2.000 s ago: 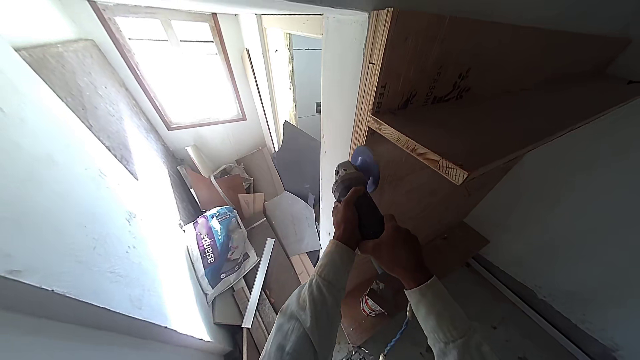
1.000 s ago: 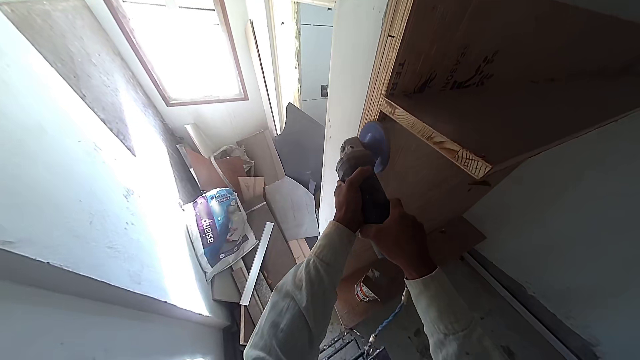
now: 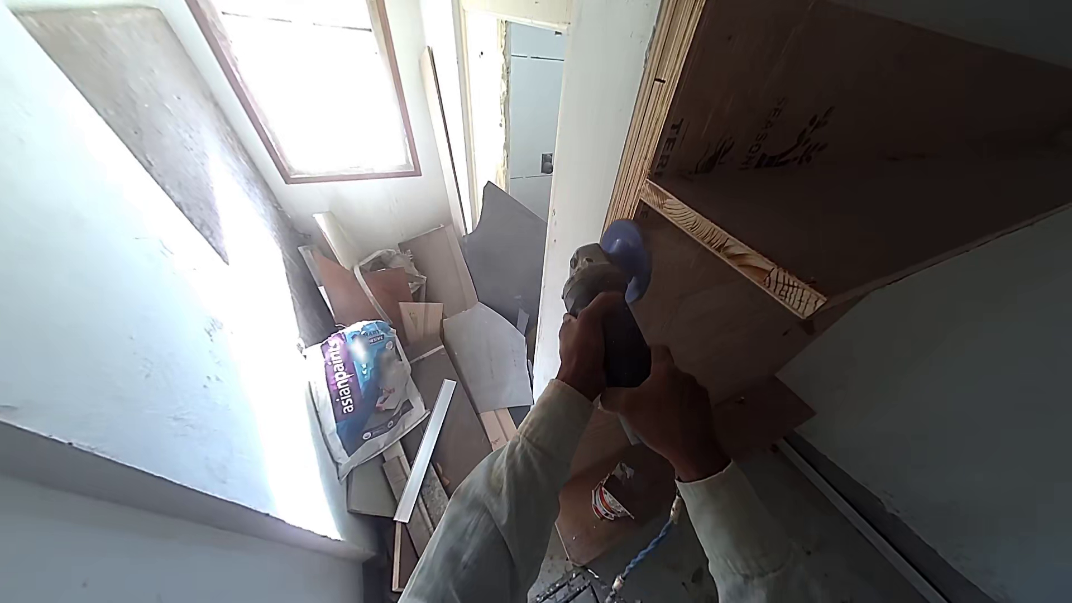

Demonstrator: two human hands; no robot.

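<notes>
Both of my hands hold an angle grinder point(image 3: 626, 342) in front of me. My left hand point(image 3: 584, 345) is closed around its body just behind the gear head. My right hand point(image 3: 670, 410) grips the rear end, with its fingers partly hidden. The blue disc point(image 3: 626, 255) at the front looks blurred and lies against or very near the layered plywood edge point(image 3: 662, 92) of a cabinet panel; exact contact cannot be told. Right of the disc, a wooden shelf point(image 3: 733, 251) with a bare front edge juts out. A twisted blue cord point(image 3: 649, 548) hangs below my right hand.
An Asian Paints bag point(image 3: 364, 394) stands at the left among board offcuts point(image 3: 490, 356) and a white strip point(image 3: 425, 452). A white wall edge point(image 3: 586, 151) rises left of the cabinet. A torn red-and-white wrapper point(image 3: 611, 494) lies on a brown board below my hands.
The disc was lower than the shelf's front corner and stays beside the plywood edge, with both hands still on the grinder. The view has shifted slightly.
</notes>
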